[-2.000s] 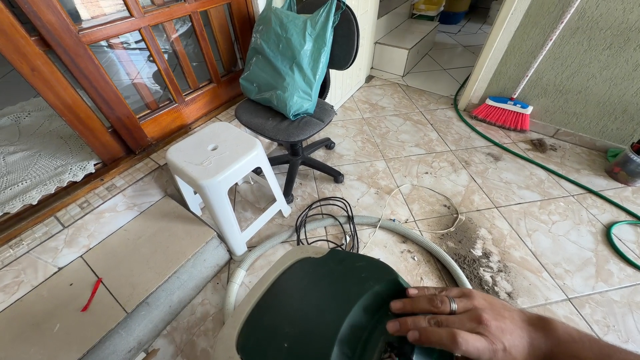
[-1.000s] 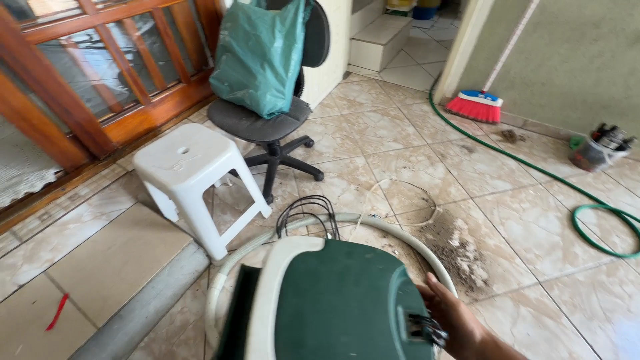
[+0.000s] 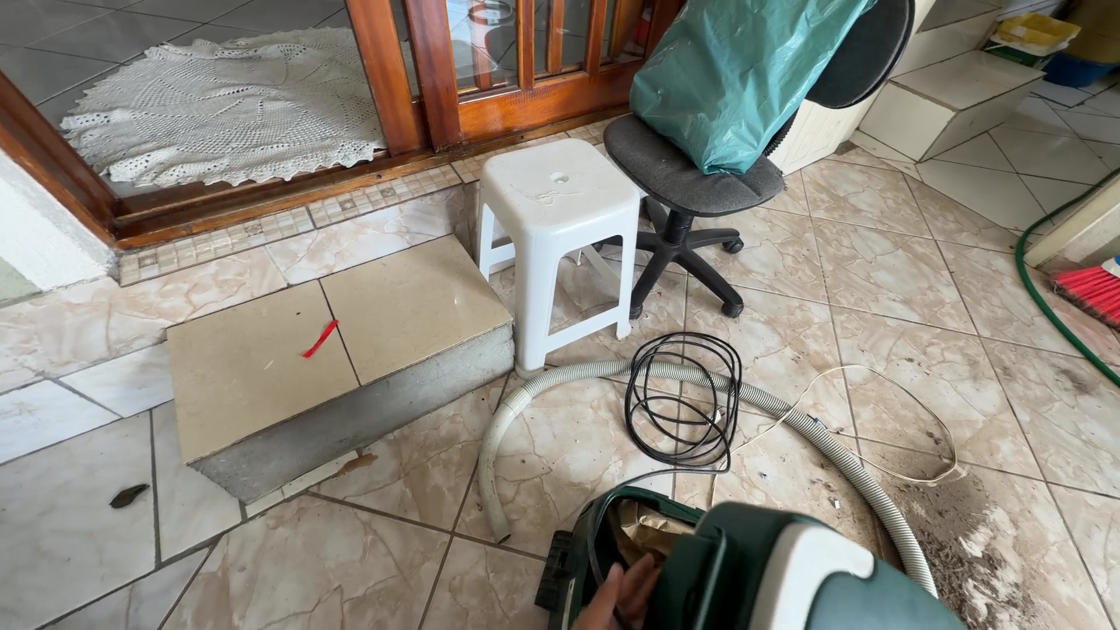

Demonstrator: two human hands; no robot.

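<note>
One hand, which looks like my left hand [image 3: 617, 595], reaches from the bottom edge into the open body of a green vacuum cleaner. Its fingers are bent beside a brown paper bag [image 3: 646, 529]; whether they grip anything is hidden. The cleaner's green and cream top part [image 3: 814, 569] is tilted to the right of the hand. My right hand does not show. A black cable [image 3: 682, 402] lies coiled on the floor behind the cleaner. A ribbed, pale hose [image 3: 822, 433] curves around it, with its smooth end [image 3: 494, 499] left of the cleaner.
A white plastic stool [image 3: 560, 188] stands beside an office chair [image 3: 691, 188] bearing a green plastic bag [image 3: 744, 79]. A tiled step [image 3: 341, 350] with a red strip is at left. Loose dirt [image 3: 971, 534] lies right; a red-bristled broom [image 3: 1094, 289] is beyond.
The cleaner was closed one second ago; its top part is now lifted and tilted right, exposing the paper bag. My right hand has left view. The view has swung left.
</note>
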